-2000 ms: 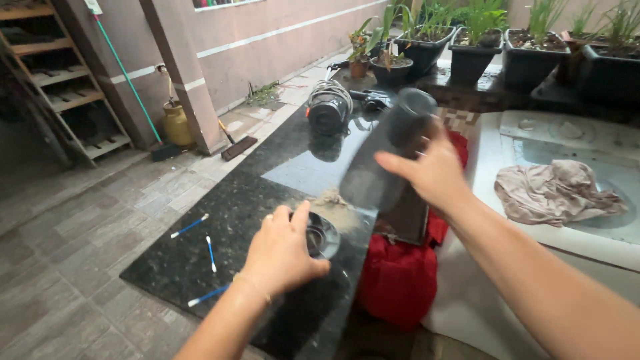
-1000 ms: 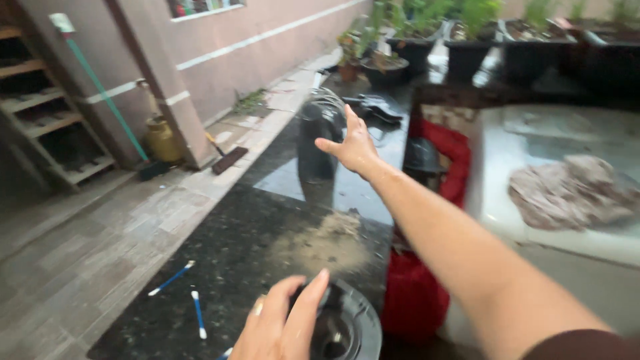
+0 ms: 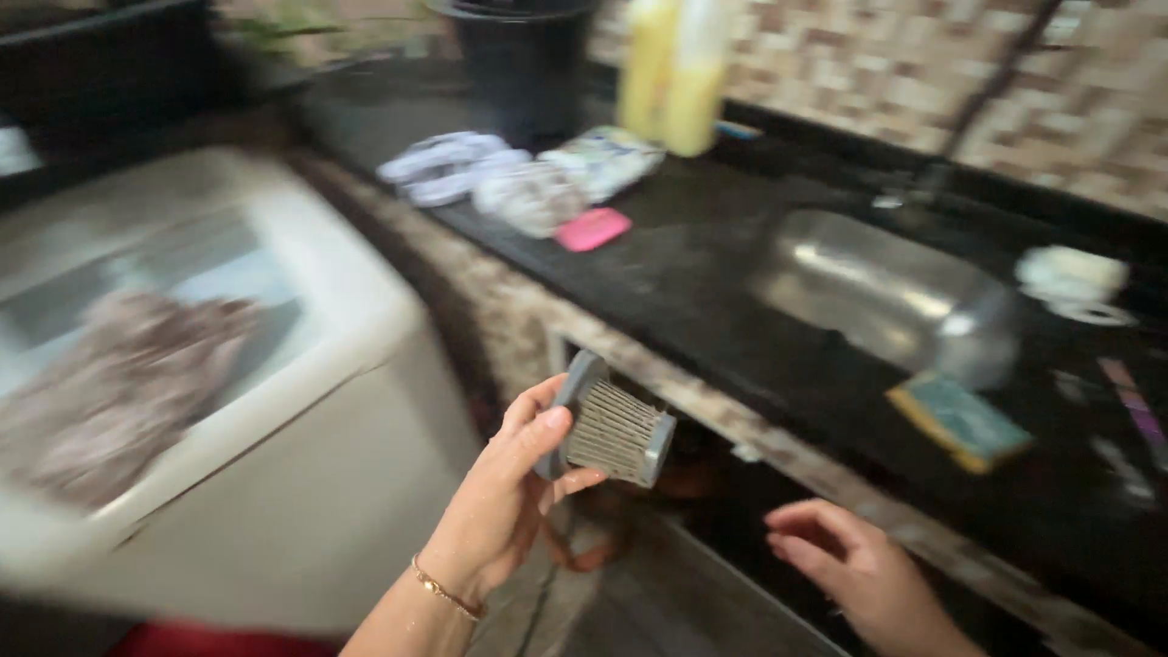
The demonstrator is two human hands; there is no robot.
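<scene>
My left hand [image 3: 529, 456] grips a pleated vacuum filter [image 3: 613, 427] by its grey round rim, in front of the counter's edge. Dust shows between the pleats, and the narrow end points right. To the right, my right hand [image 3: 849, 566] holds nothing that I can see; its fingers are curled with a gap at the thumb, below the counter edge. A steel sink [image 3: 890, 292] is set in the dark stone counter beyond both hands. A green and yellow sponge [image 3: 960, 422] lies at the sink's near rim.
At left stands a white washing machine [image 3: 301, 511] with a crumpled cloth [image 3: 137, 383] on it. Cloths [image 3: 529, 193], a pink item [image 3: 593, 229], yellow bottles [image 3: 691, 100] and a black bucket [image 3: 520, 73] stand or lie on the counter. A white item [image 3: 1072, 278] sits right of the sink.
The view has swung right to the sink. My right hand has set the dark cylinder on the counter and let it go. The filter is now lifted in my left hand, away from the dust pile.
</scene>
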